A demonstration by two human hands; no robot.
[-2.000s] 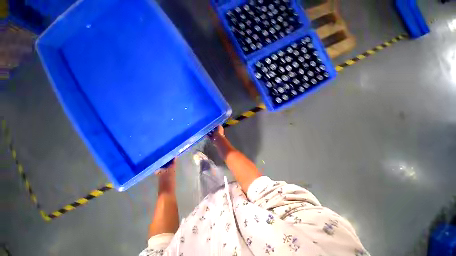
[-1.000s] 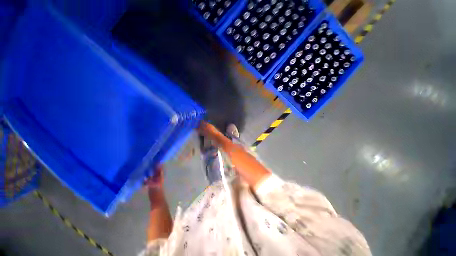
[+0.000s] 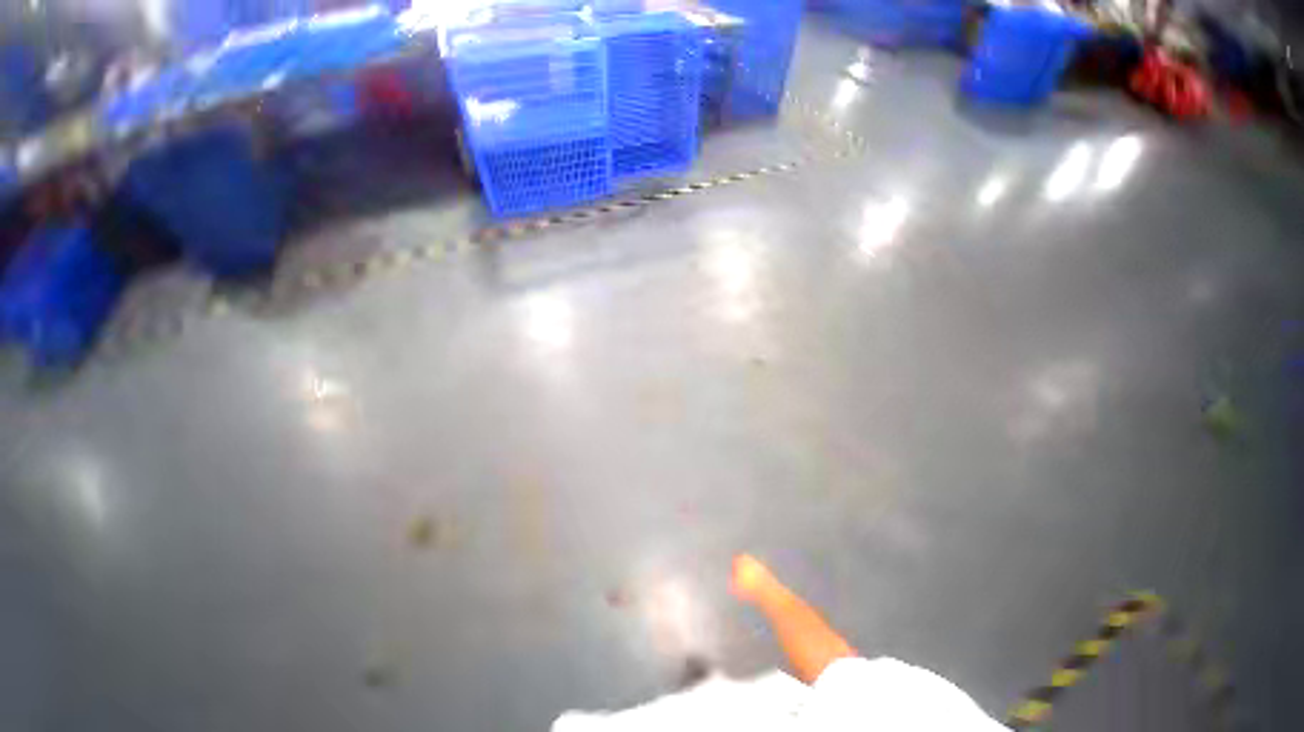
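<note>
My right hand (image 3: 748, 576) is small and blurred at the lower middle, over the grey floor. Its fingers cannot be made out, and no object shows in it. My left hand is not in view. A stack of blue mesh crates (image 3: 541, 136) stands well ahead, at the upper middle, beside the floor tape. The large blue tote is not seen in my hand.
Yellow-black floor tape (image 3: 636, 202) runs past the crates; another taped corner (image 3: 1140, 604) lies at lower right. A long worktable with blue totes (image 3: 258, 65) is at upper left. Blue containers (image 3: 65, 293) stand at left, and a blue tub (image 3: 1021, 57) at upper right.
The view has swung up and away from the large blue tote and the crates of dark, silver-topped items. My left hand has left the picture; my right hand is no longer on the tote.
</note>
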